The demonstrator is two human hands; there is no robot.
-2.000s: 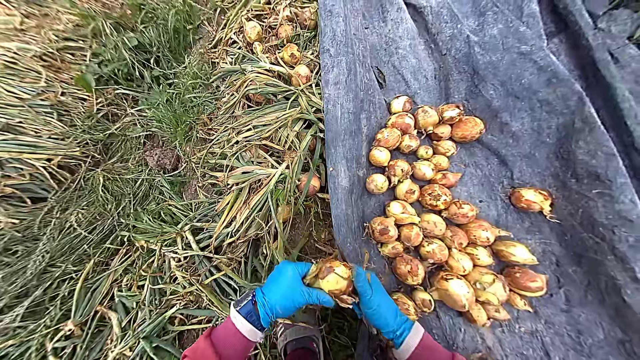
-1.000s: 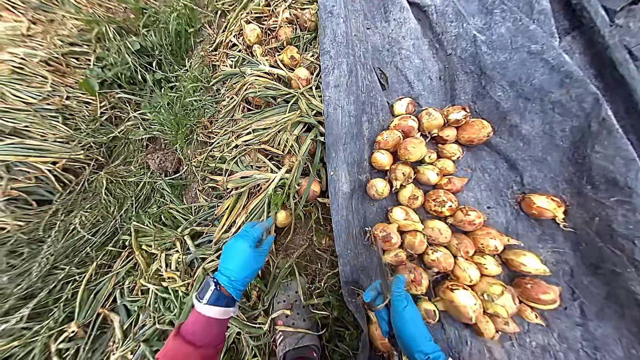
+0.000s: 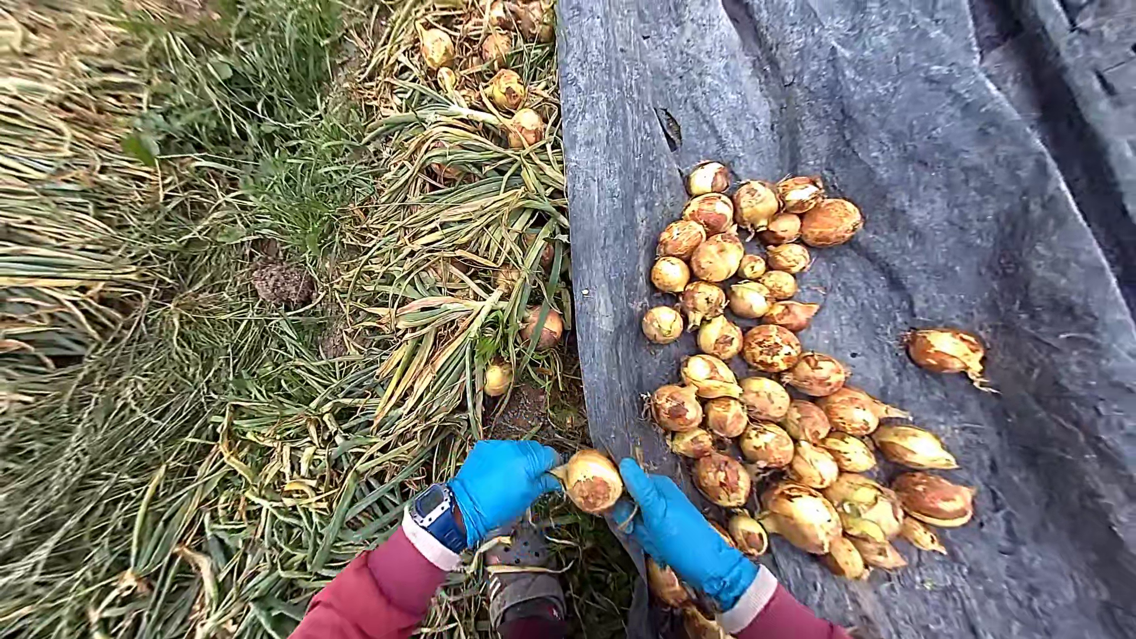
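A yellow-brown onion (image 3: 590,481) is between my two blue-gloved hands at the bottom centre. My left hand (image 3: 504,486) pinches its neck from the left. My right hand (image 3: 679,528) is at its right side, thumb and fingers near the root end; something thin shows between these fingers, too small to name. To the right, many onions (image 3: 772,348) with short or trimmed necks lie in a cluster on a grey fabric sheet (image 3: 621,266), some close beside my right hand. One onion (image 3: 948,351) sits apart on the right.
Onion plants with long, drying leaves (image 3: 444,328) lie along the sheet's left edge. A small onion (image 3: 498,379) rests on the soil above my left hand, and more onions (image 3: 525,129) lie farther up. Below my hands is a shoe (image 3: 525,577). Grass grows at the left.
My left hand has come back right from near the leaves, where it was a second ago, and now holds an onion. My right hand has moved up and left from the sheet's edge to meet it.
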